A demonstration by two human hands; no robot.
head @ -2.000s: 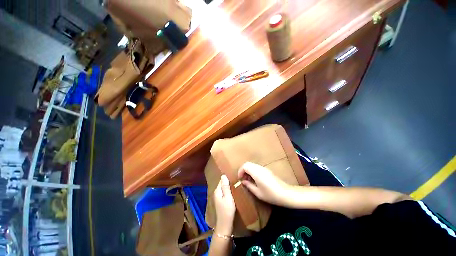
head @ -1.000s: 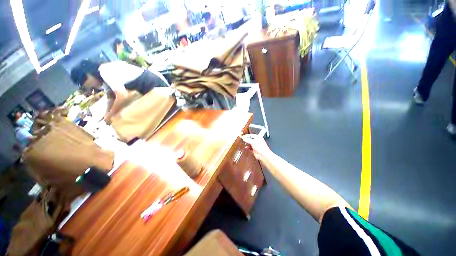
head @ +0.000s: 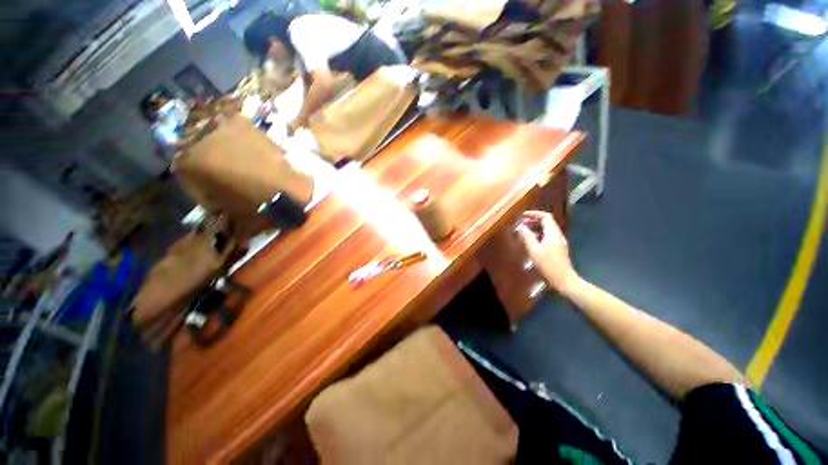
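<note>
A tan-brown bag (head: 413, 400) lies on my lap at the bottom of the view, its lower part cut off by the edge. My right hand (head: 546, 247) is stretched out beside the drawer front at the desk's right end, fingers bent with thumb and fingertips close together. The picture is blurred there, and I cannot tell whether the fingers hold anything. My left hand is not in view.
On the reddish desk (head: 300, 318) are snips (head: 406, 262), a pink-handled tool (head: 365, 273), a thread cone (head: 431, 216), a black cylinder (head: 283, 210) and a black strap (head: 216, 313). Brown bags (head: 241, 168) stand behind. Another person (head: 336, 45) bends over beyond the desk.
My right hand has left the bag and reached out to the desk's right end; since one second ago it is lower along the drawers. My left hand has gone out of view. The camera has turned.
</note>
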